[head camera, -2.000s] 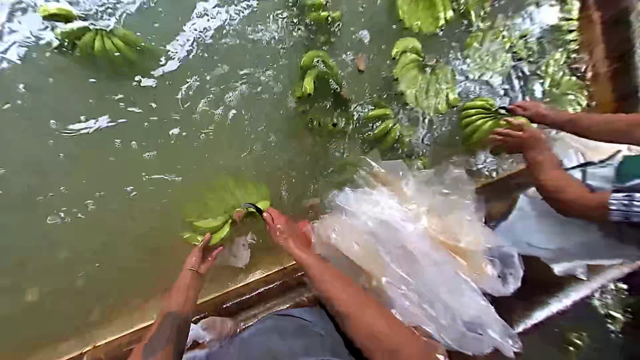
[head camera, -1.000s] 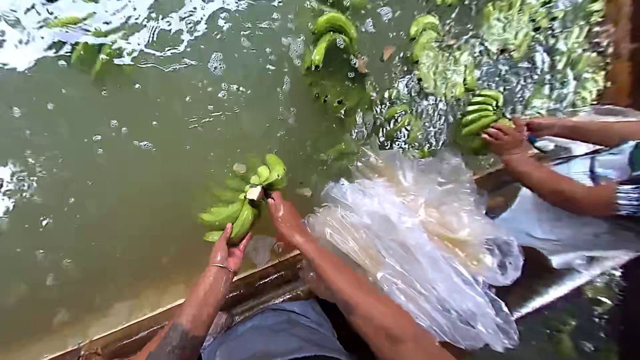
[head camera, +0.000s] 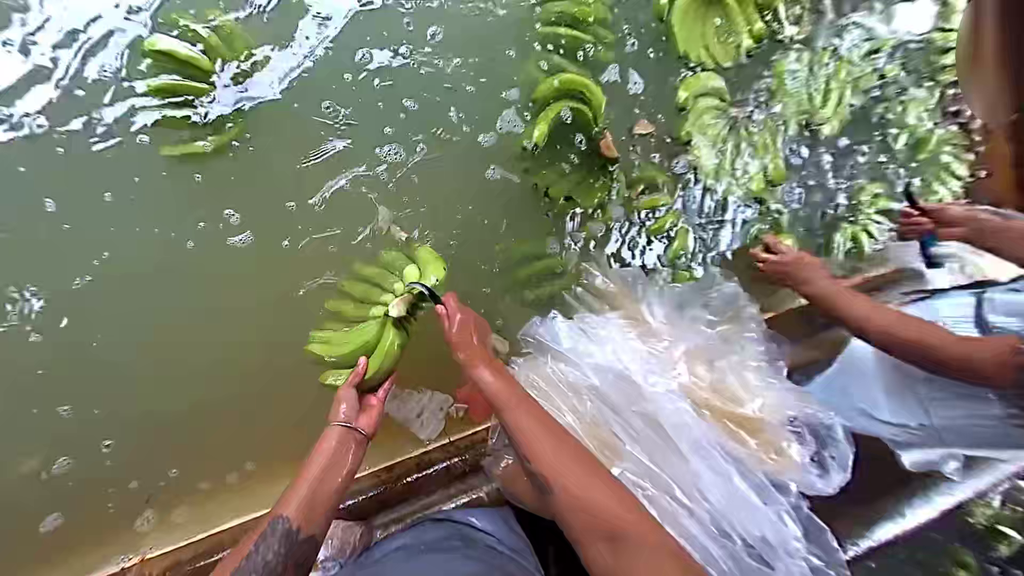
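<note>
A hand of green bananas (head camera: 360, 328) lies partly in the murky water in front of me, its pale cut crown facing right. My left hand (head camera: 364, 400) grips its lower fruits from below. In my right hand (head camera: 464, 328) is a small curved knife (head camera: 424, 292), whose dark blade rests at the crown. How far the blade has gone into the crown cannot be told. Small fruits sit around the crown, and the far fruits are blurred under the water.
Clear plastic sheeting (head camera: 656, 400) lies bunched over the tank's edge (head camera: 432, 454) on my right. Beyond it a co-worker's hands (head camera: 792, 264) show, one with a knife (head camera: 928, 232). More green bananas (head camera: 568, 104) float farther out.
The bananas between my hands have turned, and the knife blade now shows at the crown. The co-worker's hands have moved apart, and the bananas seen between them earlier are no longer held up there.
</note>
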